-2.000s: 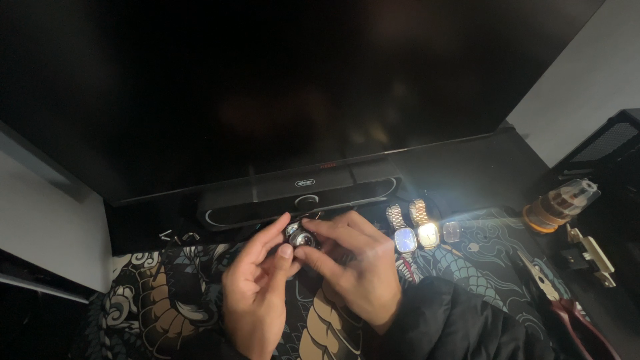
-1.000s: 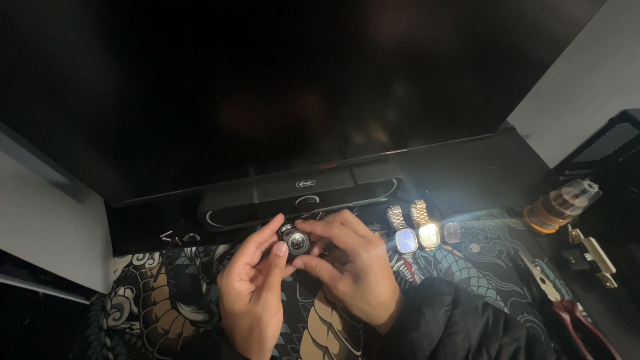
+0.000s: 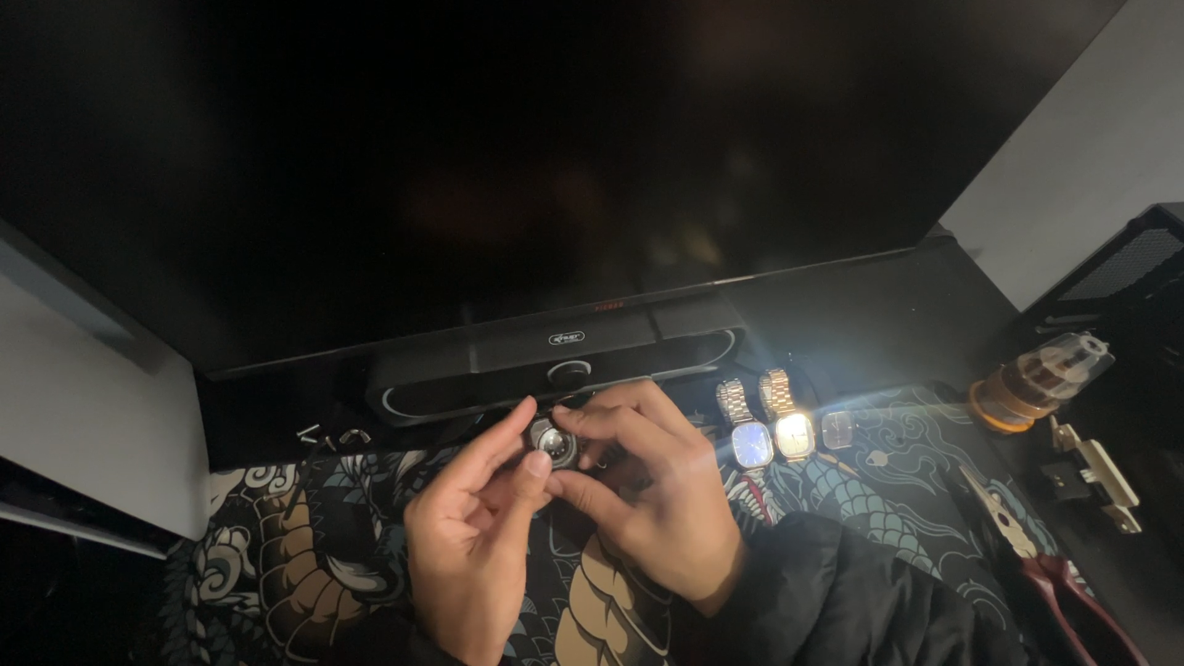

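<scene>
Near the middle of the head view, a small round metal watch case (image 3: 555, 446) is held between both hands. My left hand (image 3: 481, 546) pinches its left side, with the thumb at the lower edge. My right hand (image 3: 652, 490) has thumb and fingers on its right side. Right of the hands lie a watch with a blue face (image 3: 752, 445) and a gold-toned watch (image 3: 795, 436), both on metal bracelets. A small squarish transparent piece (image 3: 838, 430) lies beside them.
A dark monitor (image 3: 555, 166) stands behind a black soundbar (image 3: 638, 356). Small metal pieces (image 3: 354, 437) lie at left on the patterned mat (image 3: 314, 583). At right are a transparent container with an orange base (image 3: 1036, 379), a cream-coloured fixture (image 3: 1101, 472) and red-handled pliers (image 3: 1045, 564).
The round watch case has turned slightly in my fingers, and the fingers have shifted a little around it. The watches and pliers have stayed where they were.
</scene>
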